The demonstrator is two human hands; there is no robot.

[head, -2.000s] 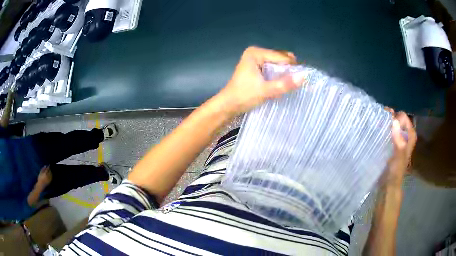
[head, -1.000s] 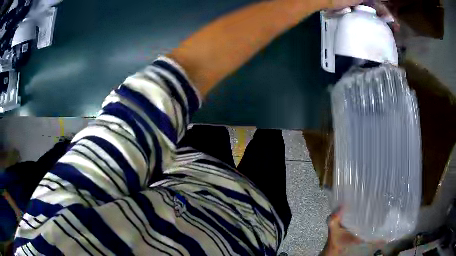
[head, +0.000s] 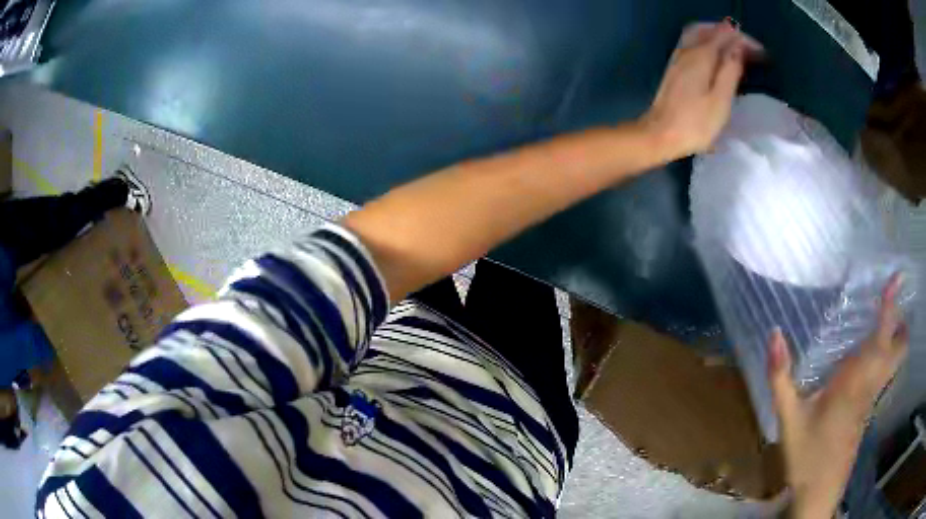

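The clear ribbed air-column bag (head: 833, 329) is at the right, over the bench edge. The white camera housing (head: 787, 218) shows through its upper half, inside the bag. My right hand (head: 838, 390) grips the bag's lower part, with thumb and fingers spread around it. My left hand (head: 701, 96) is just above the bag's upper end, fingers bent and close together. Its fingertips are blurred, and I cannot tell whether they hold film. The black camera head cannot be made out clearly through the ribs.
The dark green bench (head: 406, 91) runs across the top. A large open brown carton (head: 680, 405) stands below its right edge. A closed brown carton (head: 112, 299) is at the left, beside a person's dark-clad leg (head: 66, 213). White parts (head: 20, 30) show at the top left corner.
The bag was flat between both hands, then at the camera's black end. Now it surrounds the camera's white housing. My left hand has come off the housing's top, and my right hand has moved up.
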